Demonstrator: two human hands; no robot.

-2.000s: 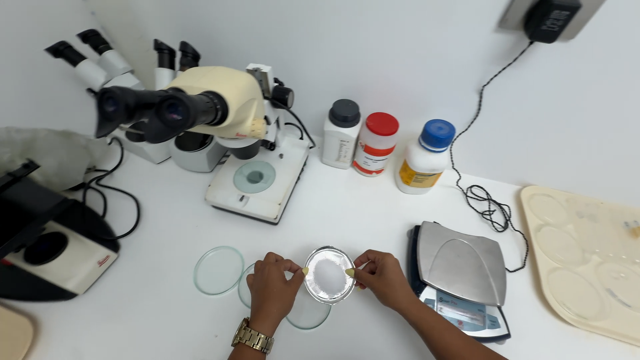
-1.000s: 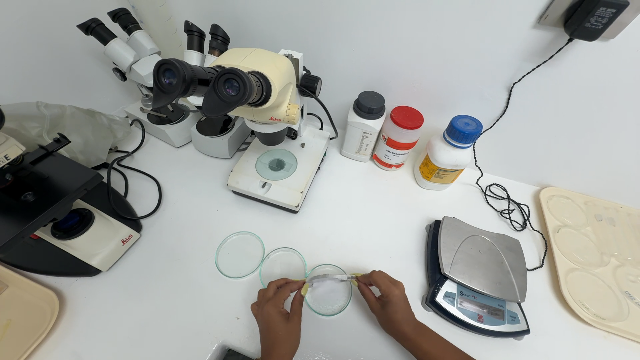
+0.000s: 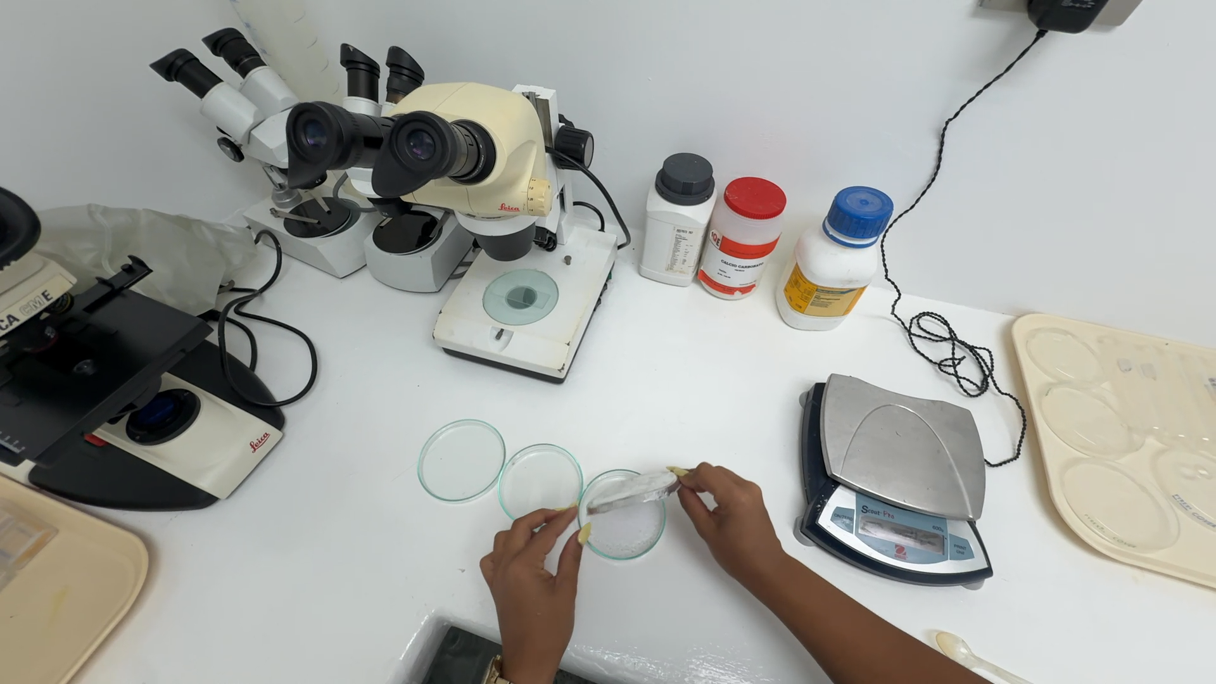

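A small clear, shallow dish [image 3: 635, 490], seen nearly edge-on, is tilted above the rightmost glass petri dish [image 3: 627, 541], which has whitish material in it. My right hand [image 3: 736, 518] pinches the tilted dish at its right edge. At its left end my left hand [image 3: 534, 570] has thumb and fingers by the rim of the petri dish; whether they grip the tilted dish or the glass rim is hard to tell. Two more glass dishes, a middle one [image 3: 541, 483] and a left one [image 3: 462, 461], lie in a row to the left.
An electronic balance [image 3: 902, 446] stands right of my hands, with a spoon [image 3: 959, 650] nearer the front edge. Behind are a stereo microscope [image 3: 475, 152] and three capped bottles [image 3: 826, 285]. Beige trays lie at the right [image 3: 1035, 418] and left [image 3: 104, 589]; a compound microscope [image 3: 218, 437] stands left.
The small dish, held face-up between both hands two seconds ago, is now tipped steeply over the rightmost petri dish. That petri dish now shows whitish material. The view has shifted.
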